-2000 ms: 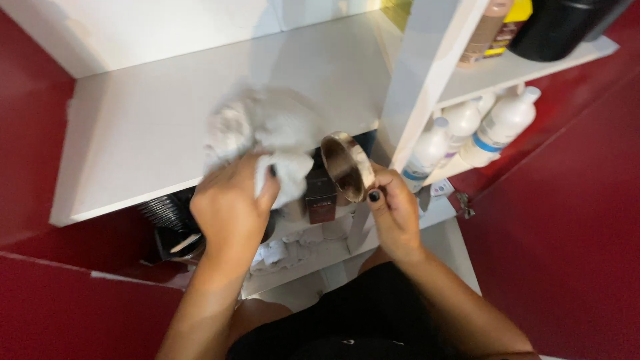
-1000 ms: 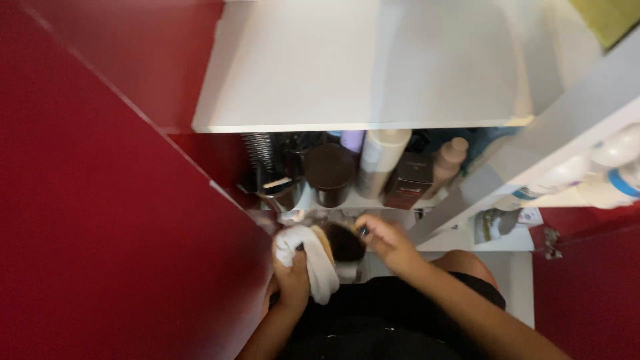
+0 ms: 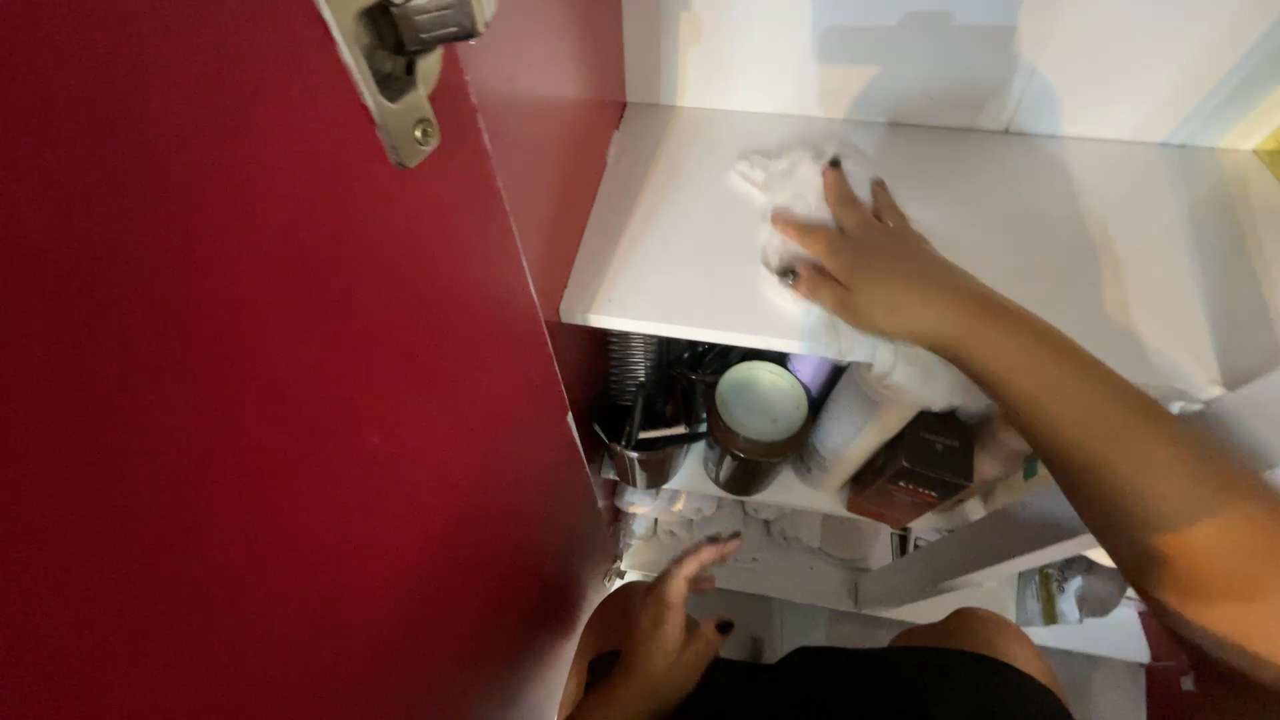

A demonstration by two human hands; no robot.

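My right hand (image 3: 870, 260) presses a white cloth (image 3: 800, 190) flat on the upper white shelf (image 3: 680, 240), fingers spread over it; part of the cloth hangs over the shelf's front edge. Low in the view my left hand (image 3: 675, 625) is held above my knee with its fingers apart and nothing in it. On the shelf beneath stands a brown jar (image 3: 755, 440) with a pale round top (image 3: 762, 400). Beside the jar are a dark box (image 3: 915, 470) bearing writing and a light-coloured bottle (image 3: 850, 425), partly behind the cloth.
A red cabinet door (image 3: 300, 380) with a metal hinge (image 3: 405, 90) fills the left. A dark container (image 3: 650, 462) holds combs or brushes. Rolled white items (image 3: 720, 525) lie lower down. A white upright divider (image 3: 980, 545) and a pouch (image 3: 1065, 592) are at the lower right.
The cloth, in my left hand a second ago, is under my right hand on the upper shelf. The round piece both hands were at is out of them. The jar's top looked dark before and is pale now.
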